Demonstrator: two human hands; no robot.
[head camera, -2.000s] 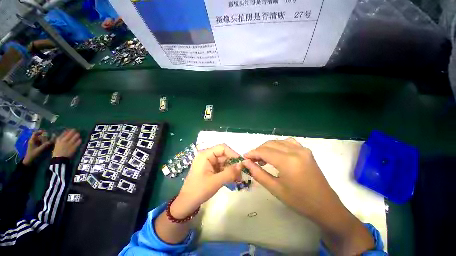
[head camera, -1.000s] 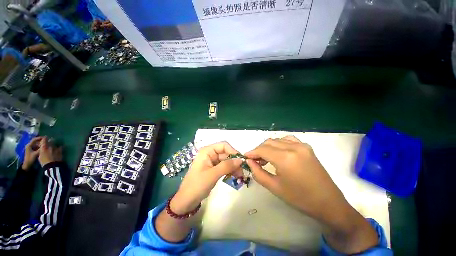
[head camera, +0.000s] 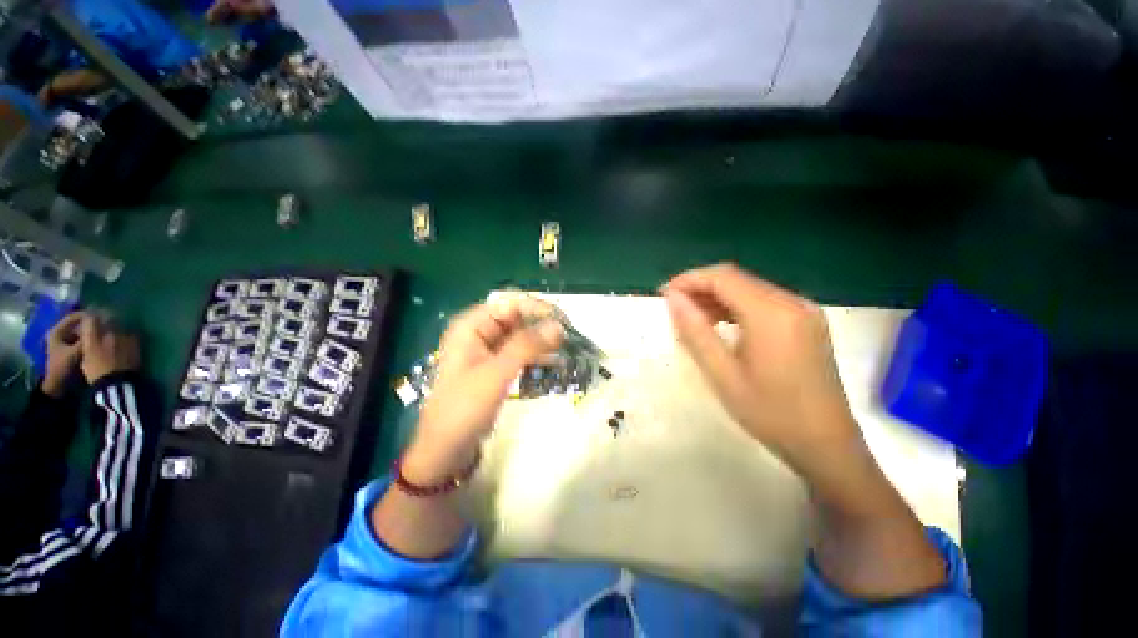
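Note:
Green circuit boards with silver parts (head camera: 562, 371) show as a blurred cluster on the cream work mat (head camera: 699, 499), just right of my left hand. My left hand (head camera: 481, 374) is above the mat's left part with its fingers curled. It partly covers the boards, and whether it holds one is unclear. My right hand (head camera: 755, 355) is raised over the mat's upper middle, apart from the left, its fingers bent. No held part can be made out in it. Small black parts (head camera: 615, 423) lie below the boards. A small thin outlined piece (head camera: 623, 494) lies nearer me.
A black tray (head camera: 250, 523) with rows of pale-framed units stands left. Single units (head camera: 549, 244) are spaced along the green bench (head camera: 649, 187). A blue plastic bin (head camera: 967, 374) is right of the mat. A hanging white sheet (head camera: 649, 56) is ahead. Another person's hands (head camera: 94, 349) are far left.
My hands have separated: the left has moved slightly left and up, the right up and right. The boards between them now show. The bluish piece near the black parts no longer shows there.

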